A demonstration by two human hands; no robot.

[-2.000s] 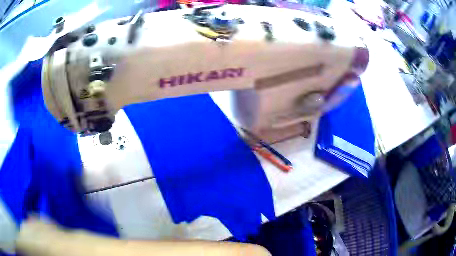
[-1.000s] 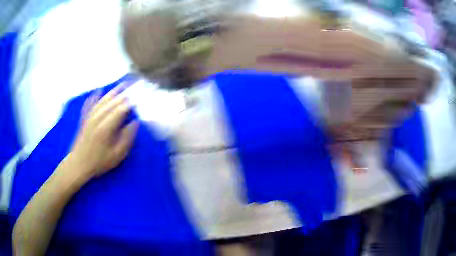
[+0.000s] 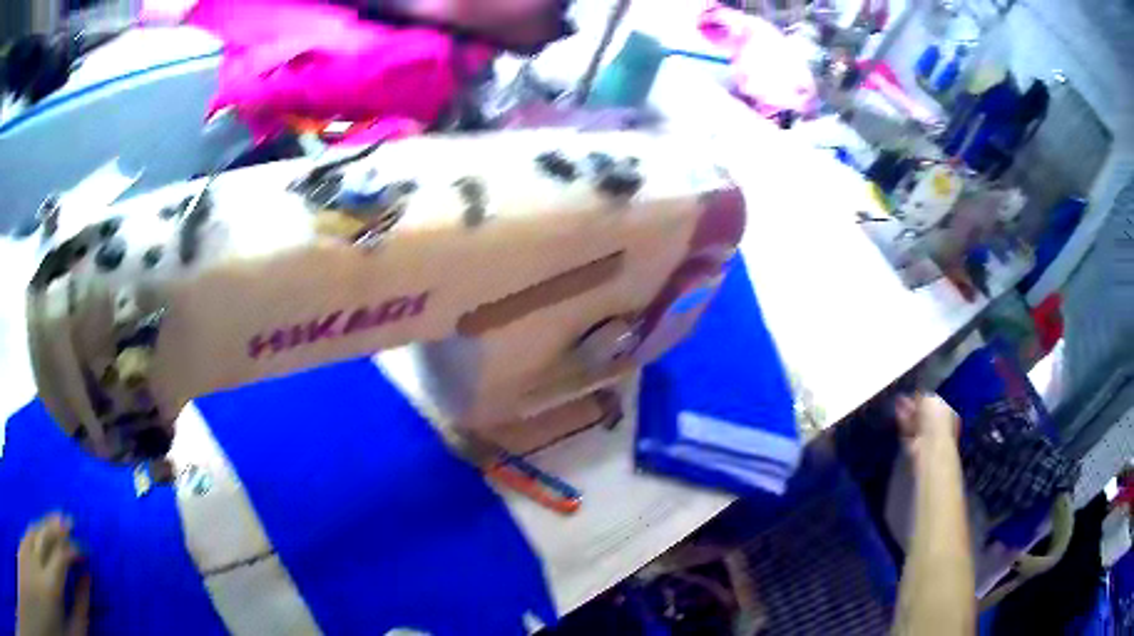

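A blue panel (image 3: 118, 522) lies at the left, reaching under the head end of the cream HIKARI sewing machine (image 3: 299, 280). My left hand (image 3: 52, 574) rests on this panel, low at the left, fingers somewhat apart, partly cut off by the bottom edge. Another blue panel (image 3: 361, 497) lies right of the needle area under the machine arm; its lower end is cut off. My right hand (image 3: 930, 425) is stretched out beyond the table's front edge at the right, fingers curled; whether it holds anything is unclear.
Orange-and-dark snips (image 3: 537, 482) lie by the machine base. Folded blue pieces with pale bands (image 3: 721, 441) lie right of it. Pink cloth (image 3: 336, 68) is behind the machine. Dark checked cloth (image 3: 1014, 454) is near my right hand, below the table edge.
The view has turned right and sharpened. My left hand now appears lower at the left, still on the blue panel. The left panel now reaches under the machine head. My right hand is now visible, stretched out right.
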